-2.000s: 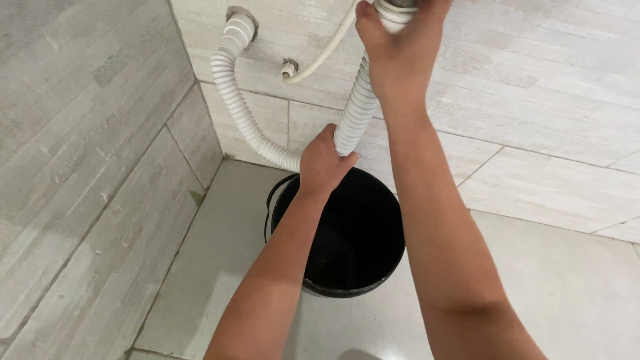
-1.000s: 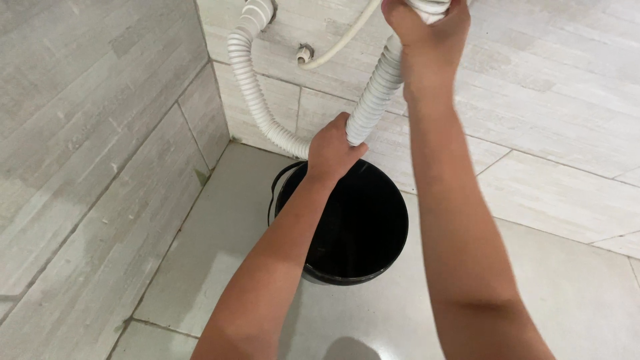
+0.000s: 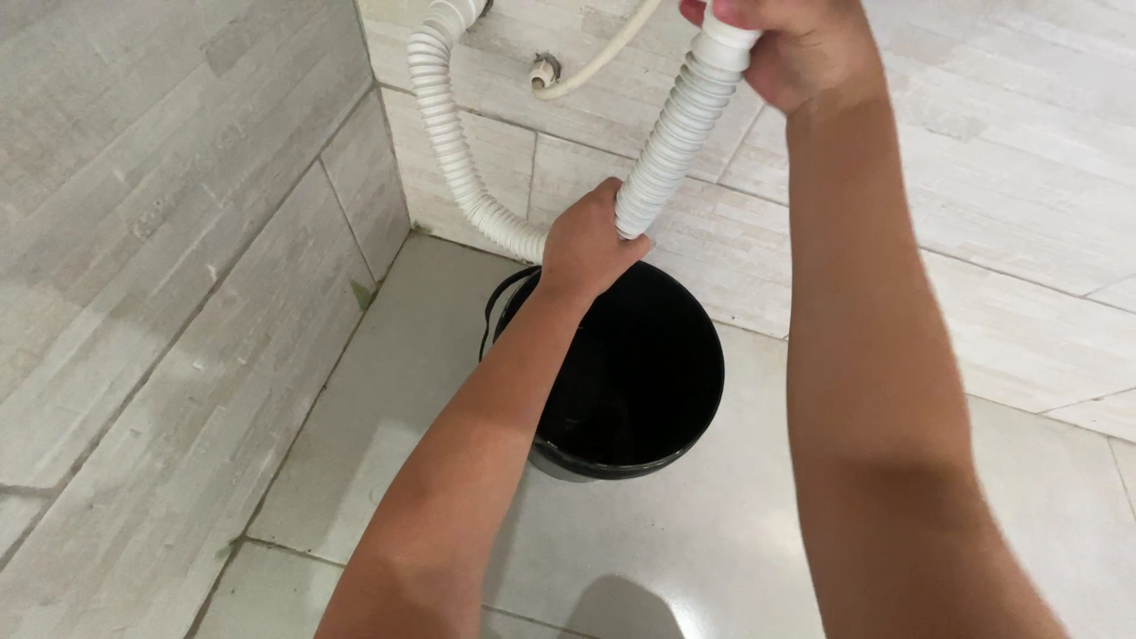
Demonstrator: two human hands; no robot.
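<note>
My left hand [image 3: 590, 244] is closed around the low bend of a white corrugated drain hose [image 3: 679, 133], just above the rim of a black bucket [image 3: 639, 373]. From that bend one side of the hose curves up left to the wall outlet. The other side rises to the right, where my right hand [image 3: 803, 53] grips its smooth upper end at the top edge of the view. Whatever lies above that end is out of view. The bucket's inside is dark, so its contents cannot be told.
A thin cream water hose [image 3: 608, 67] runs up from a small wall fitting [image 3: 544, 73] behind the drain hose. Tiled walls meet in a corner [image 3: 410, 226] at the back left. The bucket stands on the grey tiled floor [image 3: 657, 541] near the back wall, its handle at the left.
The view has shifted, and both hands keep hold of the hose. No other change is plain.
</note>
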